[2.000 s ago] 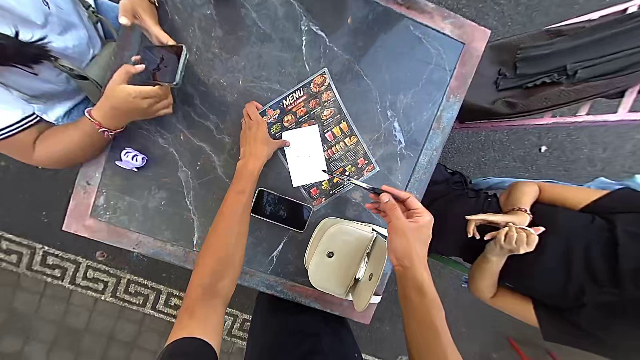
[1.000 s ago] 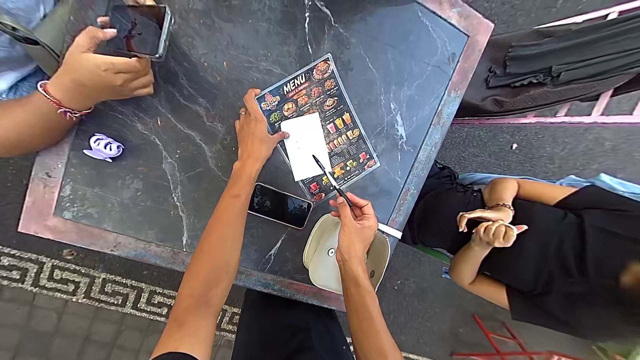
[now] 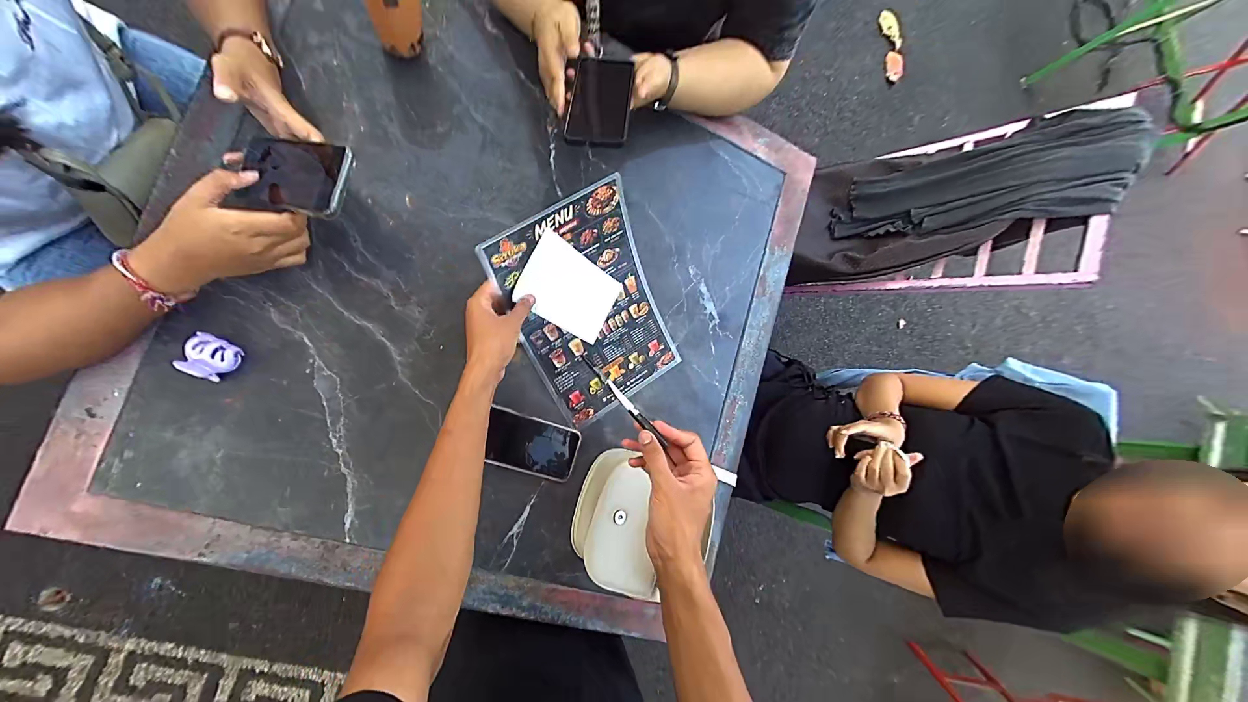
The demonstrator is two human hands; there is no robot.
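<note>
My left hand [image 3: 495, 331] pinches the left corner of a blank-looking white sheet of paper [image 3: 568, 285], which lies over a laminated menu [image 3: 639, 346] on the table. In my right hand [image 3: 678, 487] is a slim black and silver tool [image 3: 636, 414], perhaps a pen or brush; its tip points at the menu, below the paper and apart from it. A smartphone [image 3: 531, 445] with a dark screen lies by my left forearm. Under and beside my right hand sits a cream case [image 3: 616, 531], partly hidden by that hand.
A purple hair claw clip [image 3: 210, 357] lies at the left of the marble-patterned table [image 3: 390, 322]. Persons at the left and top hold phones [image 3: 292, 175], [image 3: 599, 100]. An orange-brown cup [image 3: 395, 24] stands at the top. Another person sits at the right, beside a chair draped with dark cloth [image 3: 985, 180].
The white paper has turned on the menu, and the tool's tip has moved off it. The view has shifted, bringing the person at the top into sight.
</note>
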